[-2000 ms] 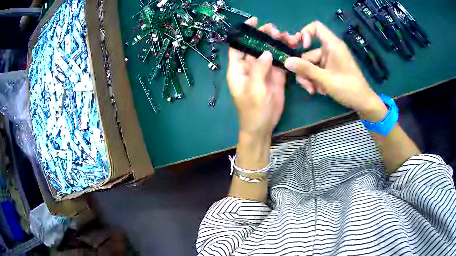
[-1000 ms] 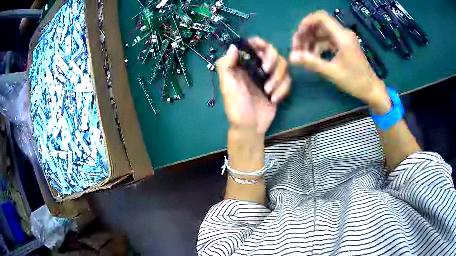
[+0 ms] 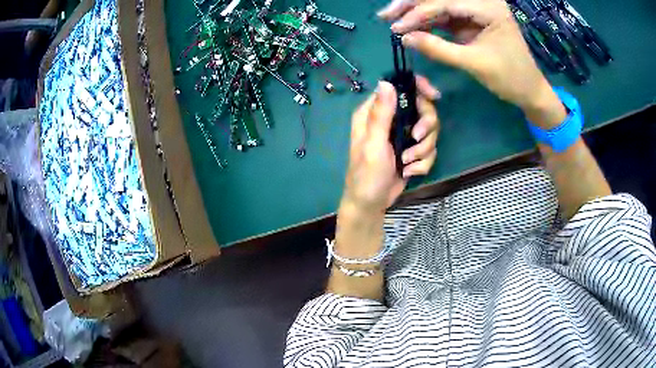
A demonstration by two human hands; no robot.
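My left hand (image 3: 377, 147) holds a black plastic housing (image 3: 404, 108) upright, with its two-pronged end pointing away from me. The thumb and fingers wrap its lower body. My right hand (image 3: 471, 43), with a blue wristband, has its thumb and fingertips at the tip of the prongs; the fingers partly hide the tip. A small pale mark shows on the housing's face. A pile of wired circuit boards (image 3: 248, 61) lies on the green bench top, left of my hands.
An open brown carton (image 3: 169, 144) full of small white and light blue pieces (image 3: 101, 151) stands at the left. Several black filled housings (image 3: 565, 36) lie at the upper right. A plastic bag (image 3: 72, 327) is at the lower left.
The housing has turned from slanted across both hands to upright in my left hand. My right hand drew away from it, then moved up and left to its pronged end.
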